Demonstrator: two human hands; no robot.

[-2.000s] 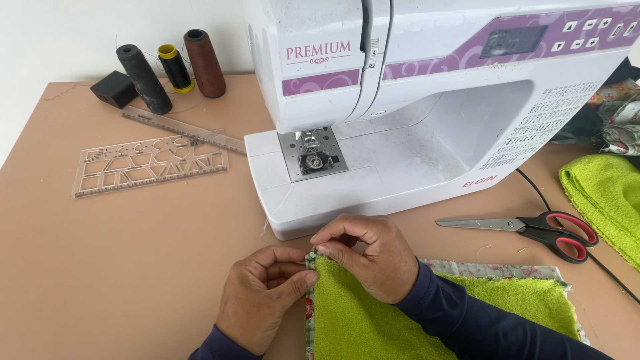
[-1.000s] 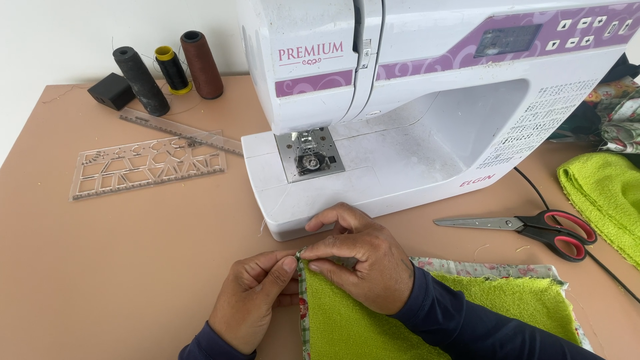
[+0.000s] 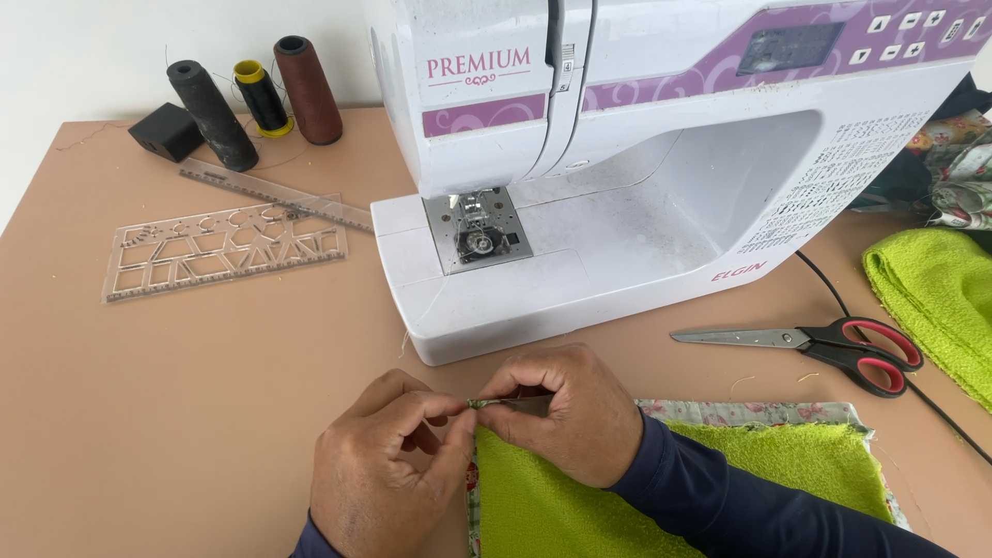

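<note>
A lime-green terry cloth piece (image 3: 573, 504) lies at the lower middle, with floral cotton fabric (image 3: 736, 412) showing along its top and left edges. My left hand (image 3: 395, 457) pinches the cloth's upper left corner between thumb and fingertips. Close beside it, touching the same corner, my right hand (image 3: 566, 415) grips the folded top edge with thumb and index finger. Its sleeved forearm rests across the cloth. Directly beyond both hands stands a white sewing machine (image 3: 496, 310), its bobbin area uncovered and a loose thread hanging off the front.
Scissors (image 3: 806, 341) with red and black handles lie right of the machine, over a black cable (image 3: 821, 279). More green terry cloth (image 3: 930, 294) is at far right. A stencil ruler (image 3: 225, 248), a straight ruler (image 3: 271, 192), a black block (image 3: 165, 132) and thread spools (image 3: 308, 93) sit at the left.
Both hands stay at the cloth's upper left corner. The right hand's raised fingers have curled down toward the fold since one second ago.
</note>
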